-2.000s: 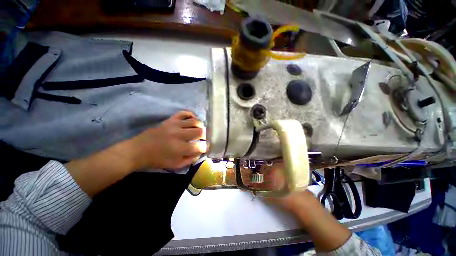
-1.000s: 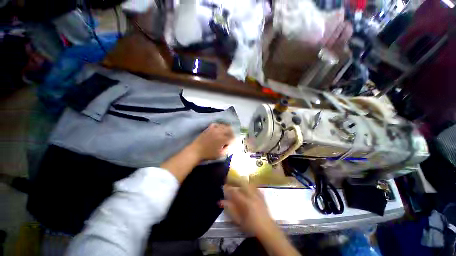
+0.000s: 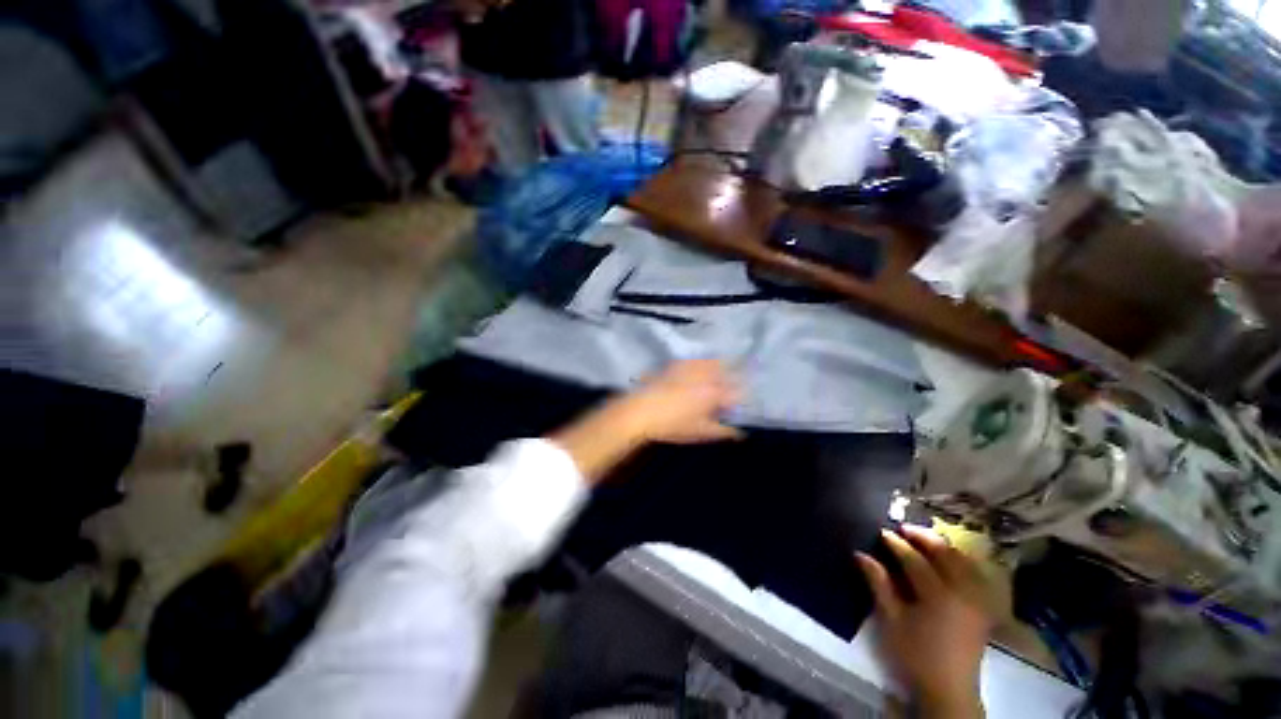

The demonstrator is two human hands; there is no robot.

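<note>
The grey garment panel (image 3: 815,368) lies spread left of the sewing machine head (image 3: 1004,429), with black strips and a grey welt (image 3: 601,285) at its far left. The black fabric panel (image 3: 745,492) lies along its near side. My left hand (image 3: 688,403) rests on the grey cloth near the border with the black; its fingers are blurred, and I cannot tell if they grip. My right hand (image 3: 934,597) is at the right edge of the black fabric, just in front of the needle area, fingers bent and spread; its grip is unclear.
A black phone (image 3: 829,246) lies on the brown wooden surface (image 3: 703,204) behind. A blue plastic bag (image 3: 562,204) is at the far left end of the table. White cloths or bags are piled behind the machine. The table's front edge (image 3: 731,625) runs below the black fabric. Floor shows at left.
The view has swung left, so the machine now sits at the right edge. My left hand has moved left along the cloth, away from the needle. My right hand is now at the black fabric's edge.
</note>
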